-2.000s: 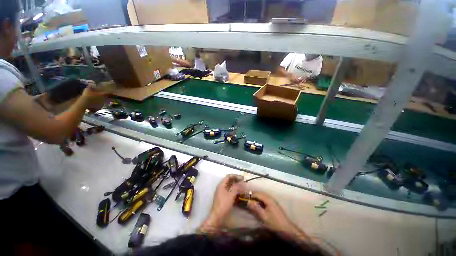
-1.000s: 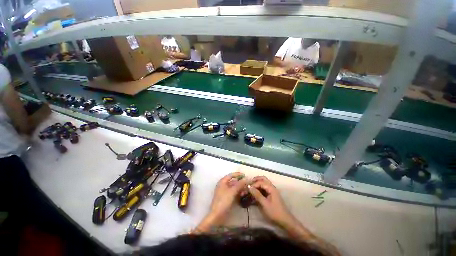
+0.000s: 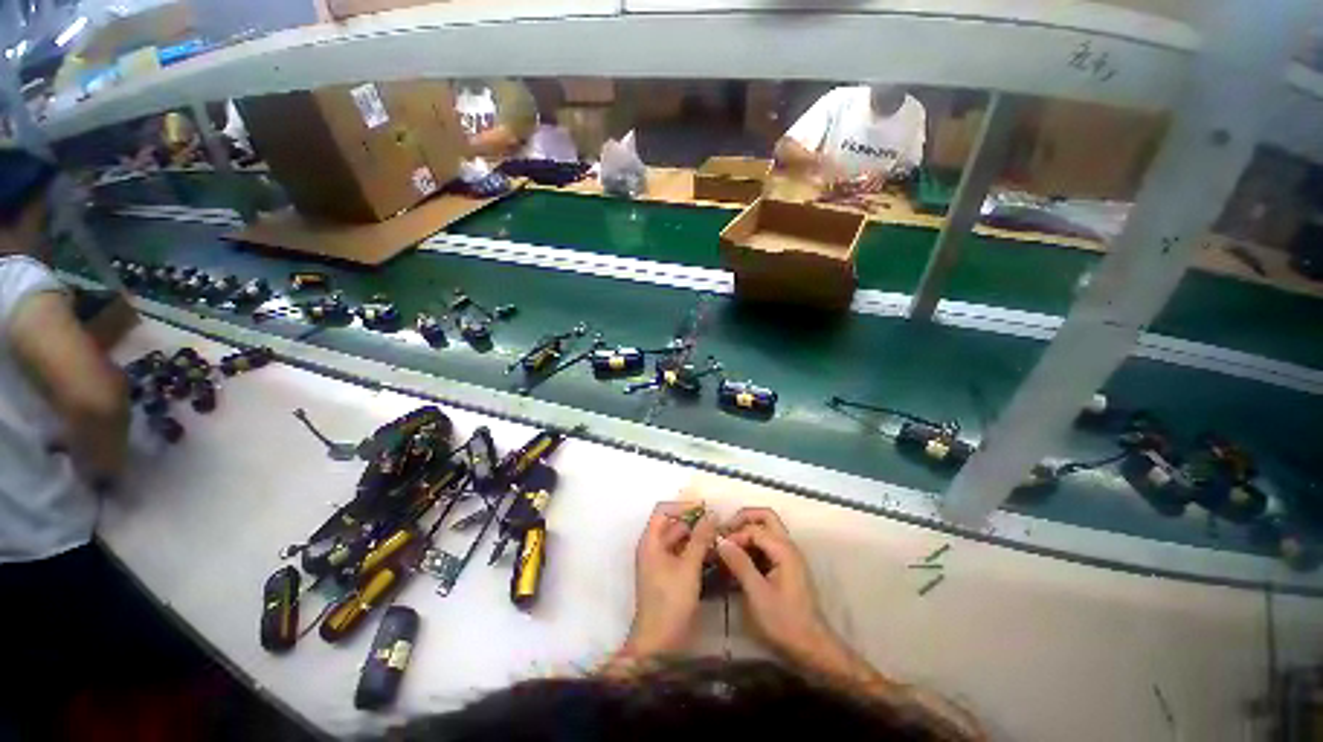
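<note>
My left hand [image 3: 673,568] and my right hand [image 3: 766,565] are close together over the white bench. Between them is a dark unit [image 3: 714,577], mostly hidden by the fingers, with a thin dark lead hanging towards me. A small green piece [image 3: 694,516] shows at my left fingertips. A tiny pale spot shows near my right fingertips; I cannot tell what it is. A heap of black-and-yellow units [image 3: 380,493] with leads lies on the bench left of my hands.
Green strips [image 3: 930,568] lie right of my hands. Units [image 3: 747,397] are spaced on the green belt [image 3: 813,435] behind the bench rail. An open carton [image 3: 794,249] and a large cardboard box [image 3: 356,152] stand across it. A slanted post rises at right. People are at left and across the belt.
Since the earliest frame, the unit has been turned and its lead now hangs towards me. The hands have drawn closer together. The person at left has moved away and turned.
</note>
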